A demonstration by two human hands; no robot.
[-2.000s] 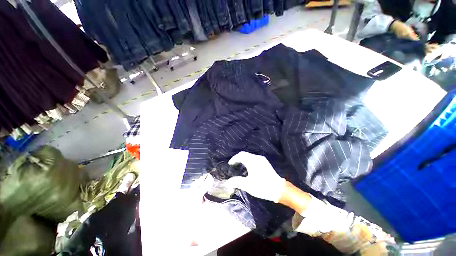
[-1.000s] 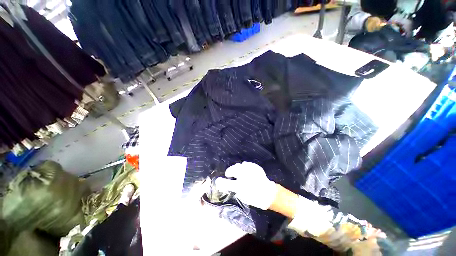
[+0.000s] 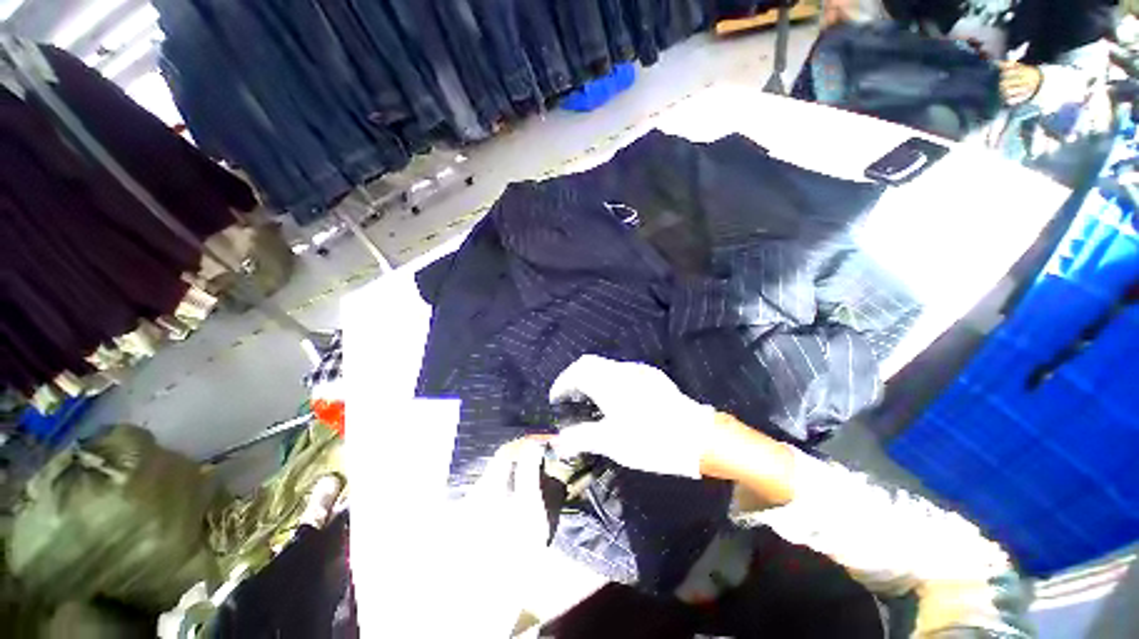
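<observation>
A dark pinstriped garment lies spread and rumpled over the white table. Its near edge is bunched up, with a paler grey striped part showing below the hands. My right hand, in a white glove, is at this edge, with dark cloth between its curved thumb and fingers. My left hand is also pale and overexposed against the white table; its fingertips are at the bunched edge, left of my right hand. A small reddish spot shows between the hands, too small to identify.
Blue-black garments and maroon garments hang at the left. Olive sacks are low left. A blue crate or bin stands right. A black phone lies at the table's far end. Another person's hand holds dark cloth.
My right hand has moved up slightly and its thumb and fingers have spread wider. My left hand shows more, further in over the near edge. The view has shifted a little; the other person's cloth has moved.
</observation>
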